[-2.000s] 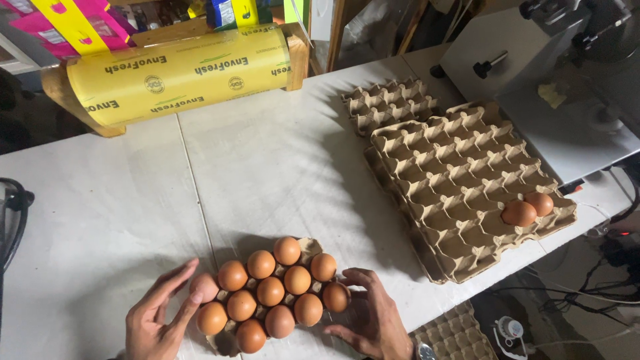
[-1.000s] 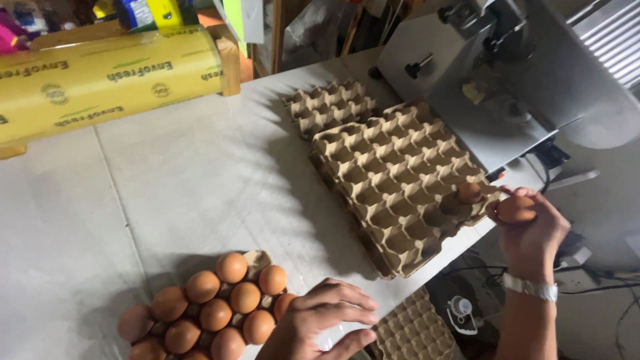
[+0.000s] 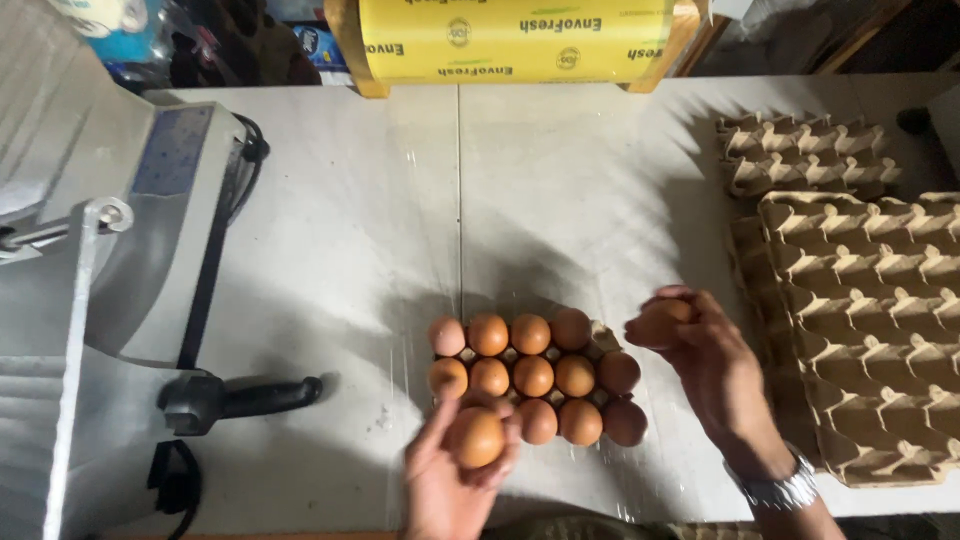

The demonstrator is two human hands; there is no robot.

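Note:
Brown eggs (image 3: 532,376) fill most of a small pulp egg tray (image 3: 604,339), whose top right cup is bare. Over the tray's lower left part, my left hand (image 3: 461,465) holds one brown egg (image 3: 480,437) on its fingers and hides part of the bottom row. My right hand (image 3: 712,352), with a metal watch on the wrist, grips another brown egg (image 3: 661,322) just to the right of the bare cup, above the table. It is slightly blurred.
Large pulp egg trays (image 3: 870,330) are stacked at the right, a smaller pulp tray (image 3: 810,157) behind them. A yellow film roll (image 3: 517,41) in a wooden holder stands at the back. A metal machine (image 3: 112,300) with a black handle (image 3: 270,397) occupies the left of the white table (image 3: 330,225).
The view has swung left. My right hand has moved from the large tray to beside the egg-filled tray, carrying an egg. My left hand, empty a second ago, now holds an egg.

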